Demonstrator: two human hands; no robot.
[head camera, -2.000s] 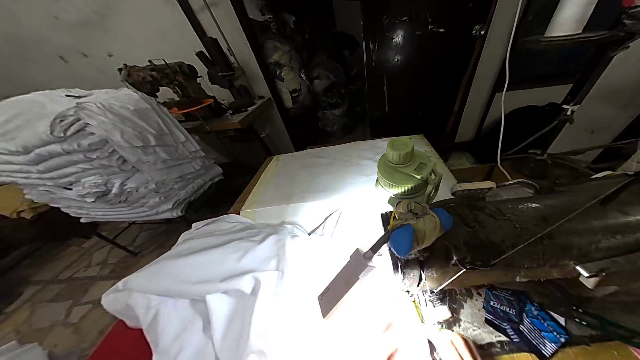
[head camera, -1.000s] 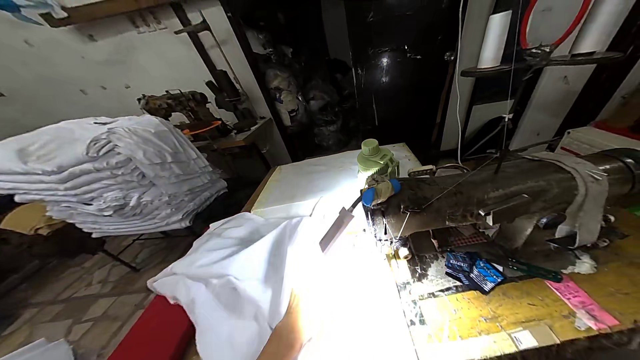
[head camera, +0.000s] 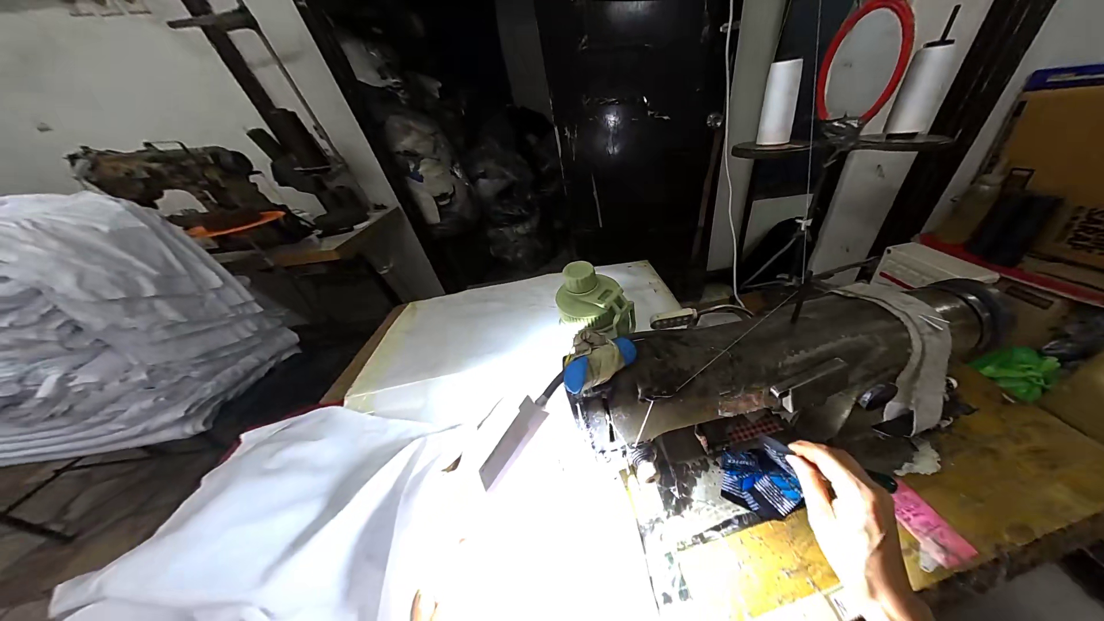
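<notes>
My right hand (head camera: pixel 849 517) reaches over the table beside the sewing machine (head camera: pixel 724 362), its thumb and fingers pinching a dark blue label at the small pile of blue woven labels (head camera: pixel 759 483). Of my left hand (head camera: pixel 423 605) only a small part shows at the bottom edge, on the brightly lit white fabric (head camera: pixel 328 509); its grip is hidden. The fabric spreads over the table left of the machine's needle area. A flat panel on an arm (head camera: pixel 513 442) juts out from the machine's head, which has cloth and a blue piece tied round it.
A green bottle-like container (head camera: pixel 591 297) stands behind the machine head. White thread cones (head camera: pixel 780 102) sit on a stand at the back right. Stacked white garments (head camera: pixel 129 336) are at the left. A pink strip (head camera: pixel 931 522) and green plastic (head camera: pixel 1018 371) lie on the right of the table.
My right hand has come into view at the blue labels, where no hand shows one second ago. The hand on the white fabric now shows only at the bottom edge.
</notes>
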